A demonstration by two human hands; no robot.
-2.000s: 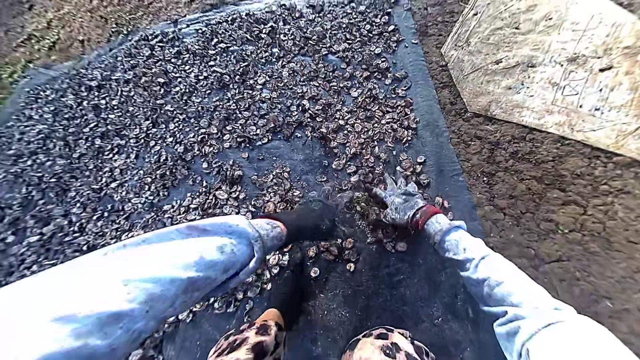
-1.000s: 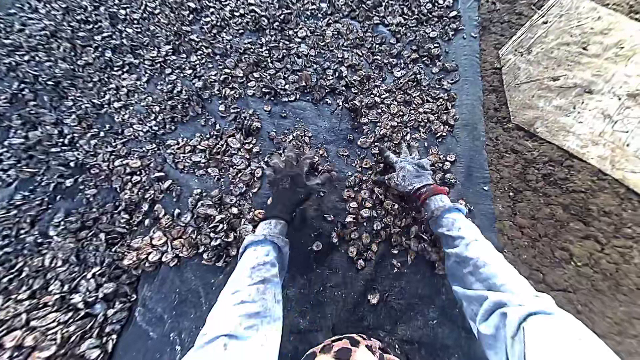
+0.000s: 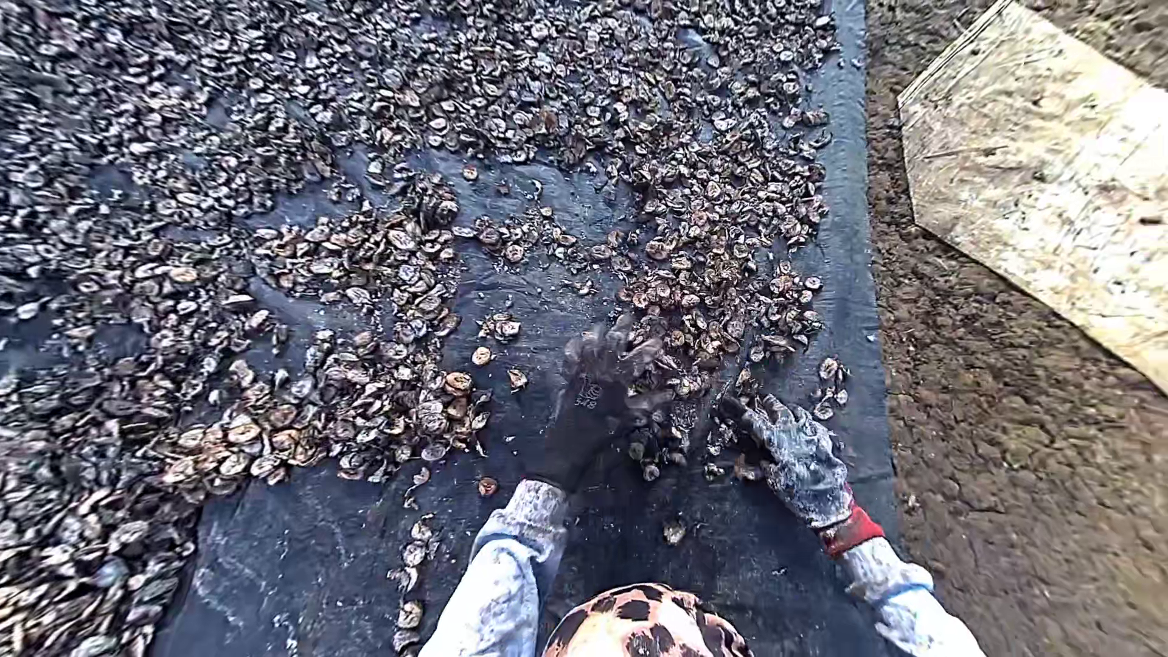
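Brown, curled dried slices (image 3: pixel 693 301), possibly of fruit, lie in heaps over a dark woven ground sheet (image 3: pixel 301 547). My left hand (image 3: pixel 598 392), in a black glove, has its fingers spread at the left side of a small pile. On that pile's right side is my right hand (image 3: pixel 798 456), in a grey, dirt-covered glove with a red cuff, fingers apart. Some slices lie between the two hands. Whether the fingertips touch them is hard to tell, and neither hand visibly grips anything.
A wide spread of slices (image 3: pixel 274 109) covers the sheet ahead and to the left. Right of the sheet's edge is cracked bare soil (image 3: pixel 995 438), with a weathered wooden board (image 3: pixel 1049 173) on it. A knee in spotted cloth (image 3: pixel 643 625) shows at the bottom.
My left hand has moved right across the sheet, to the pile beside my right hand. My right hand has come nearer to my body. The view has shifted.
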